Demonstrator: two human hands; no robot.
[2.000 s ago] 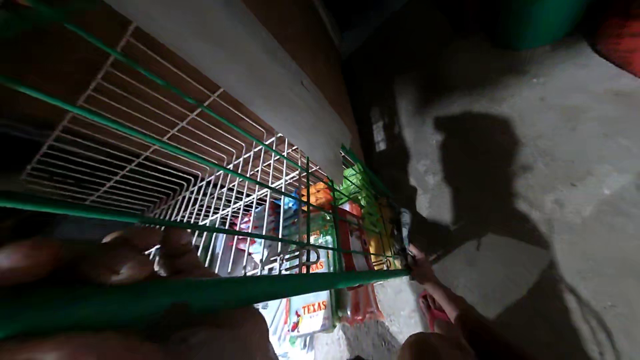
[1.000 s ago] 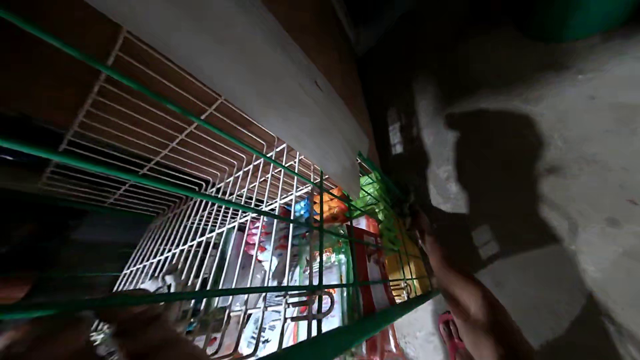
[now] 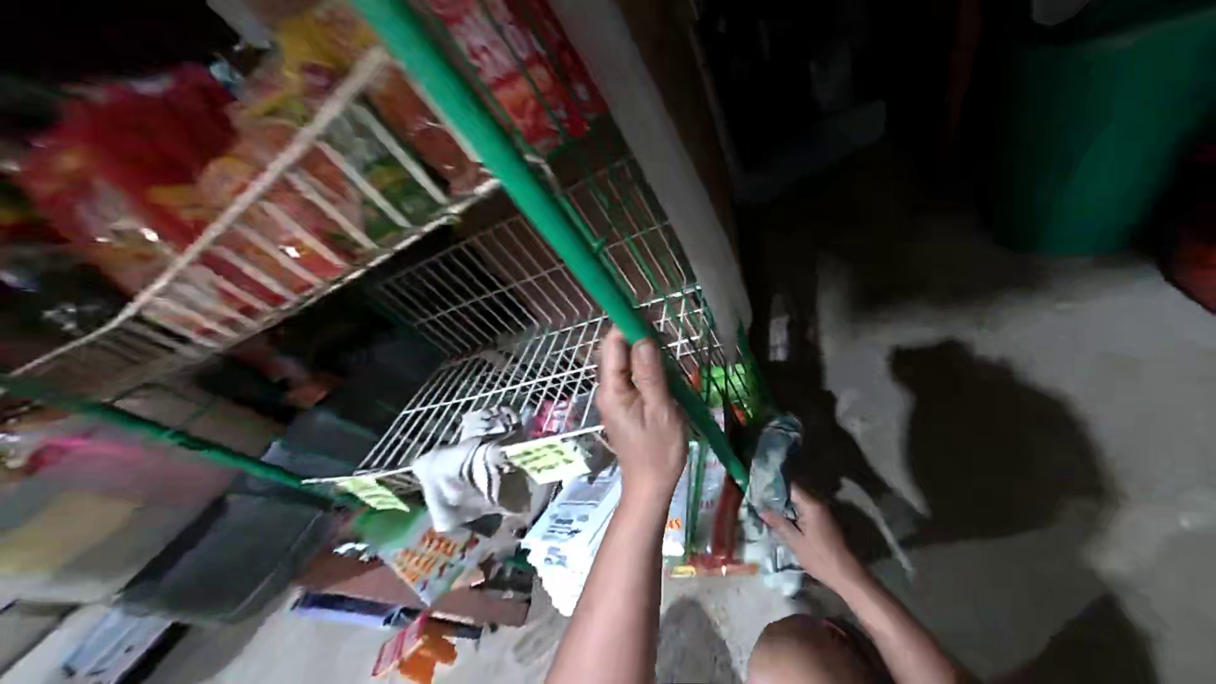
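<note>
My left hand grips the green metal post of a wire shelf rack, its fingers wrapped around it. Lower on the same post, my right hand holds a greyish cloth against the post's lower part. A white wire shelf lies behind the post, with a black-and-white striped cloth draped over its front edge. Pale green tags bearing writing hang on that edge. White printed plastic packs stand below the shelf, left of the post's foot.
An upper wire shelf holds red and yellow packets at the upper left. Boxes and packs lie low at the left. A grey pillar stands behind the rack. A green bin stands on the concrete floor at the upper right.
The view has swung back and now takes in much more of the rack. My left hand, earlier at the lower left by the rack's bars, is now on the post.
</note>
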